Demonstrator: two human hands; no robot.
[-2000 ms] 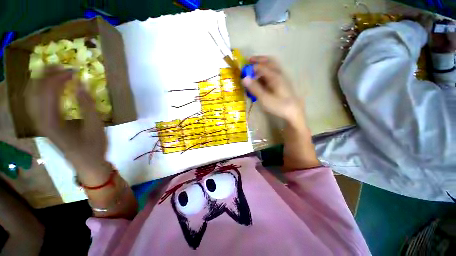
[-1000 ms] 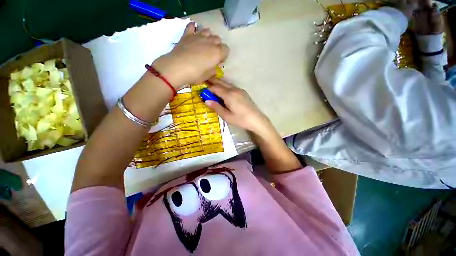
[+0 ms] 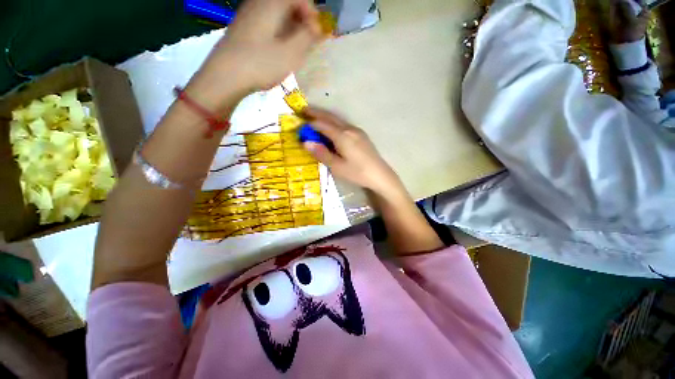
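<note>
My right hand (image 3: 351,152) is closed around a shiny blue cell (image 3: 314,136), its fingertips at the upper right of the gold sheet. A loose gold wired piece (image 3: 295,100) lies tilted just above those fingertips. The sheet of gold pieces (image 3: 285,178) lies in stepped rows, with thin dark leads running out to the left. My left hand (image 3: 270,44) is raised at the top, blurred, its fingertips closed at a small amber piece (image 3: 324,24). My left forearm hides part of the white work sheet (image 3: 215,259).
An open cardboard box (image 3: 118,118) of pale yellow pieces (image 3: 59,159) stands at left. A grey metal upright (image 3: 357,15) stands at the bench's far edge. Another person's white sleeve (image 3: 525,81) reaches over the right side. Blue cells (image 3: 209,10) lie at the top.
My left hand went from above the box to the gold pieces, then up and away towards the far edge. My right hand still holds the blue cell. The loose gold piece now shows.
</note>
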